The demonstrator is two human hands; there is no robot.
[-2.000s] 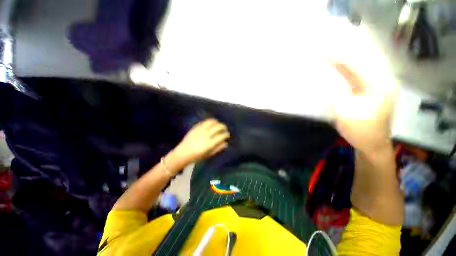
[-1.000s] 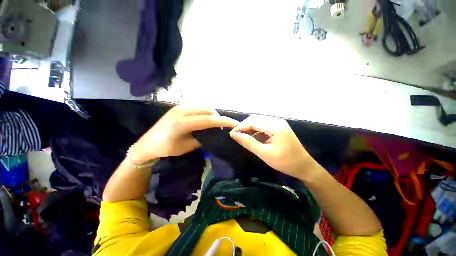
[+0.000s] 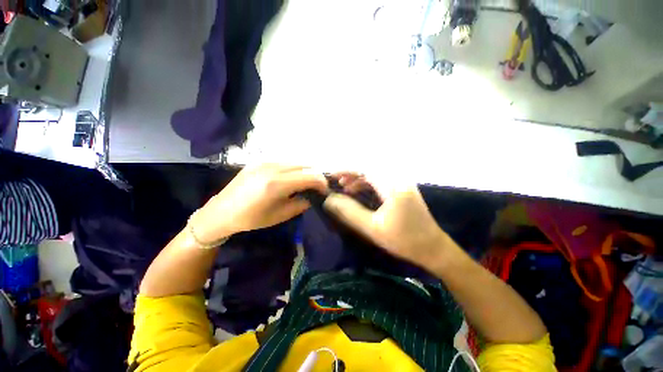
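Note:
A dark navy fabric panel (image 3: 323, 236) hangs from my hands in front of the table's front edge, down to my lap. My left hand (image 3: 269, 197) is closed on its top edge. My right hand (image 3: 396, 218) is beside it, with its fingers on the same edge; it is slightly blurred. The fingertips of both hands nearly meet, and the cloth between them is bunched and partly hidden by the fingers.
Dark purple cloth (image 3: 207, 109) hangs over the table's left front. Black scissors (image 3: 556, 62), a yellow and pink tool (image 3: 515, 52) and a black strip (image 3: 618, 156) lie on the right. Another machine (image 3: 43, 62) stands far left. A red basket (image 3: 625, 305) is below right.
My right hand came back from over the table at the right and joined my left. The dark cloth between them is now raised and shows more at my fingertips.

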